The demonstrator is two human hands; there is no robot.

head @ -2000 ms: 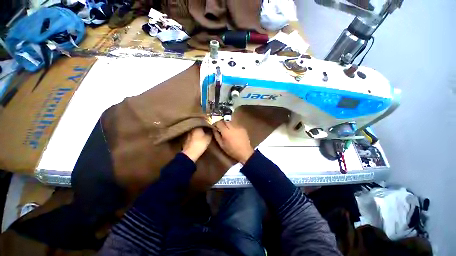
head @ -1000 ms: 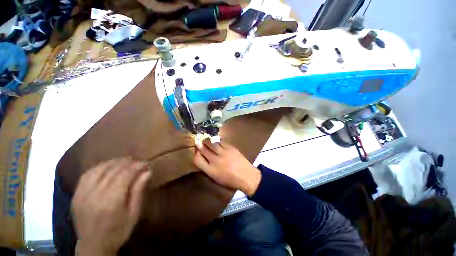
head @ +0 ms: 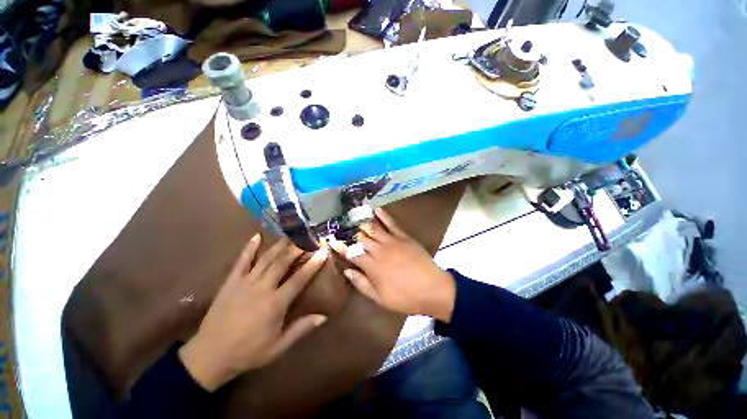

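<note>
A large brown fabric panel [head: 156,270] lies over the machine bed and runs under the needle area and the arm. Black cloth [head: 86,360] shows at its lower left edge. My left hand [head: 258,307] lies on the panel, fingers spread, fingertips left of the presser foot [head: 328,237]. My right hand [head: 399,266] rests just right of the foot, fingers bent onto the cloth, fingertips touching the metal parts. The needle is too small to make out. The white and blue sewing machine [head: 426,123] stands over the cloth.
Fabric scraps [head: 135,49] and a dark thread spool [head: 295,15] lie behind the table. Black-handled snips [head: 591,217] lie under the machine arm, beside a tools tray [head: 629,192]. White and dark cloth [head: 655,262] is heaped at the lower right.
My left hand has come down from above the cloth to lie flat beside the presser foot. The fold seen earlier near the foot is now mostly hidden. The view has moved closer.
</note>
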